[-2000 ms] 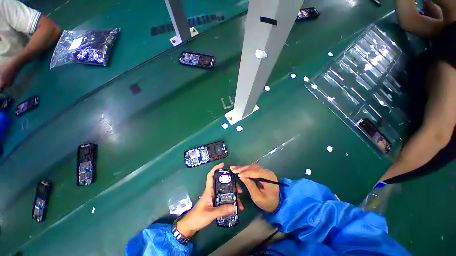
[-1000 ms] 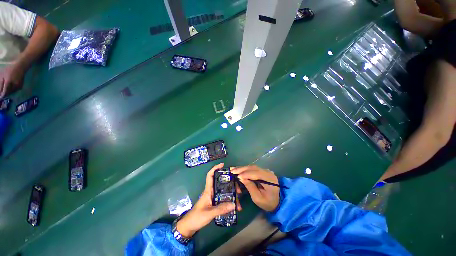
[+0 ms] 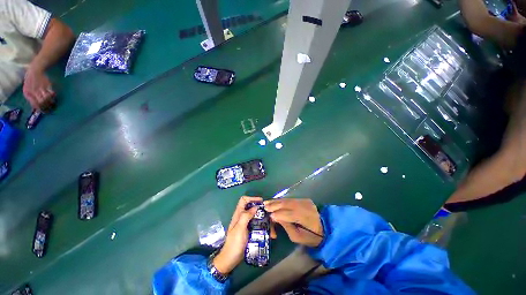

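My left hand [image 3: 235, 238] holds an open black phone unit [image 3: 258, 245] upright along its left edge, with its silvery board facing up. My right hand [image 3: 295, 218] is at the top end of the phone, fingertips touching it, with a thin dark stick-like tool [image 3: 307, 230] running back from the fingers across the palm. The tool's tip is hidden. Another open phone unit [image 3: 241, 174] lies on the green ledge just beyond my hands.
A grey post [image 3: 305, 63] stands ahead. More phones [image 3: 87, 195] lie on the belt at left and ahead. A clear ribbed tray [image 3: 420, 86] is at right beside another person's arm [image 3: 490, 167]. A person's hand [image 3: 39, 92] and a clear bag [image 3: 106, 52] are far left.
My fingers have closed in around the phone's top end. The far-left person's hand has moved onto a phone. The belt phones have shifted left, and another has appeared at the bottom left.
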